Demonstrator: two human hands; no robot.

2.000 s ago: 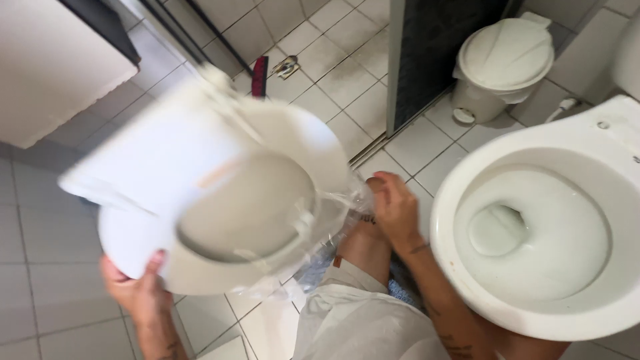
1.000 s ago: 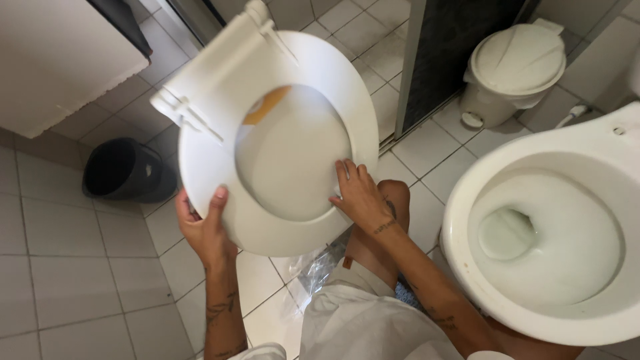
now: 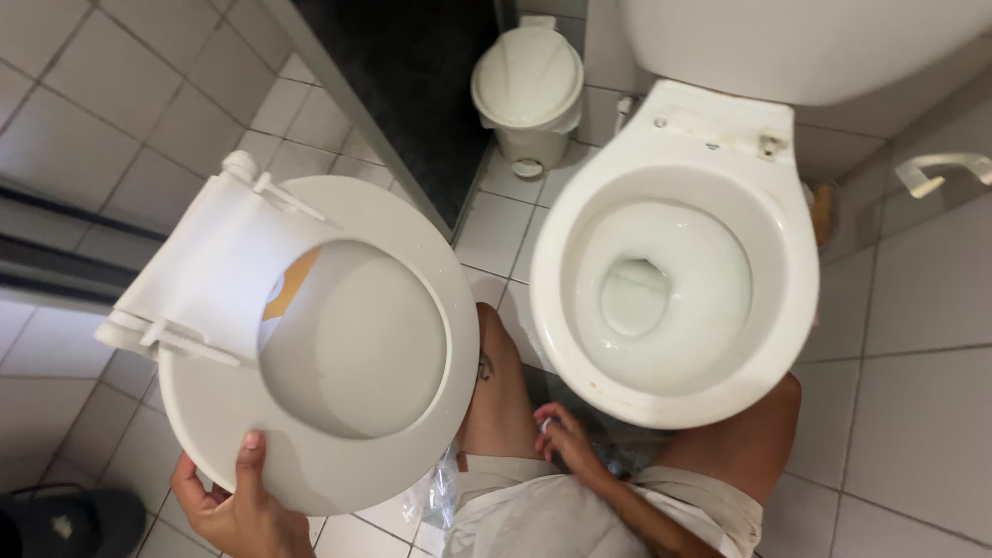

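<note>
My left hand (image 3: 244, 492) grips the near edge of a white plastic toilet seat with its lid (image 3: 364, 477), thumb on the face toward me. Two hinges with long plastic bolts (image 3: 194, 345) stick out at the seat's upper left, and an orange and white label shows through its opening. To the right stands a white toilet bowl (image 3: 546, 318) without a seat, one rear mounting hole bare and a small fitting (image 3: 771, 145) at the other. My right hand (image 3: 566, 442), with a ring on it, is below the bowl's left front rim, fingers loosely curled; no held object shows.
A white pedal bin (image 3: 531, 85) stands beyond the bowl, next to a dark shower panel (image 3: 403, 77). Clear plastic wrap (image 3: 434, 492) lies by my left leg. At lower left is a dark bin (image 3: 74, 519). A pale holder (image 3: 942, 172) is on the right wall.
Clear wrap near the seat two seconds ago is off it. My right hand, on the seat one second ago, has let go and moved away toward my lap. The view has swung right.
</note>
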